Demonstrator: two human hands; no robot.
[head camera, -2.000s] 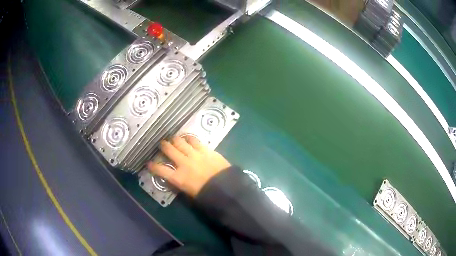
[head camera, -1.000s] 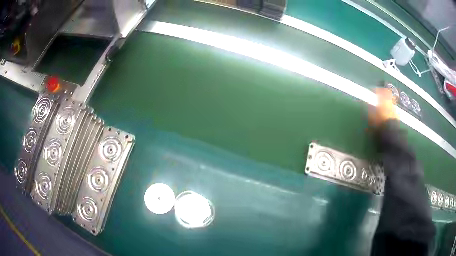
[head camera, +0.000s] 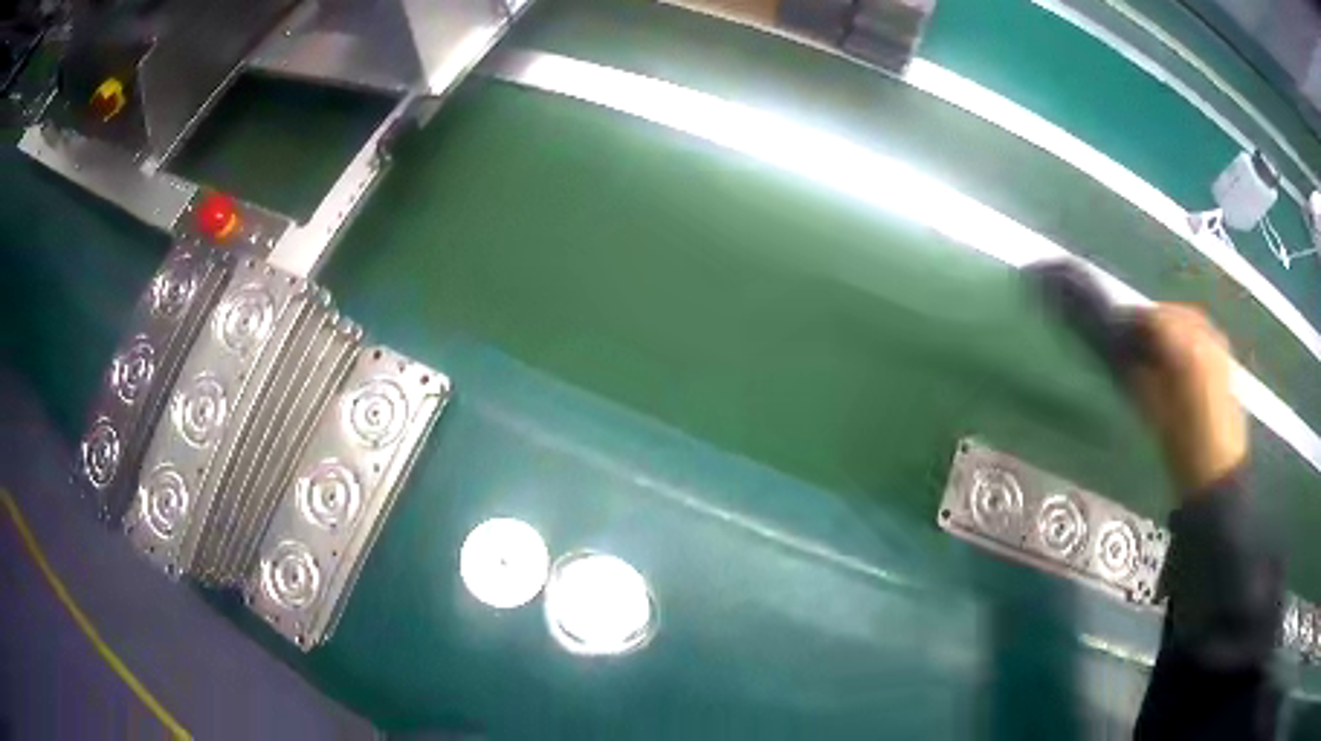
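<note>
My right hand (head camera: 1185, 379), in a dark sleeve, is at the right over the belt. It grips a blurred dark three-ring metal plate (head camera: 1079, 307), seen nearly edge-on, raised near the white rail. My left hand is out of view. A row of upright-leaning plates (head camera: 203, 413) stands at the left, with one plate (head camera: 330, 495) at its right end, rings up. Another three-ring plate (head camera: 1061, 524) lies at the right, below my hand. Two bright white discs (head camera: 503, 562) lie side by side on the green bench.
A red knob (head camera: 217, 216) sits on the metal machine frame (head camera: 341, 217) behind the plates. A white guide rail (head camera: 811, 152) runs beyond the green belt (head camera: 652, 275). A white device with a cord (head camera: 1246, 191) is at the far right. More plates (head camera: 1301, 625) show at the right edge.
My right hand left the plates at the left, reached the plate beyond the rail, and now holds it off the surface. The view has swung right since the first frame.
</note>
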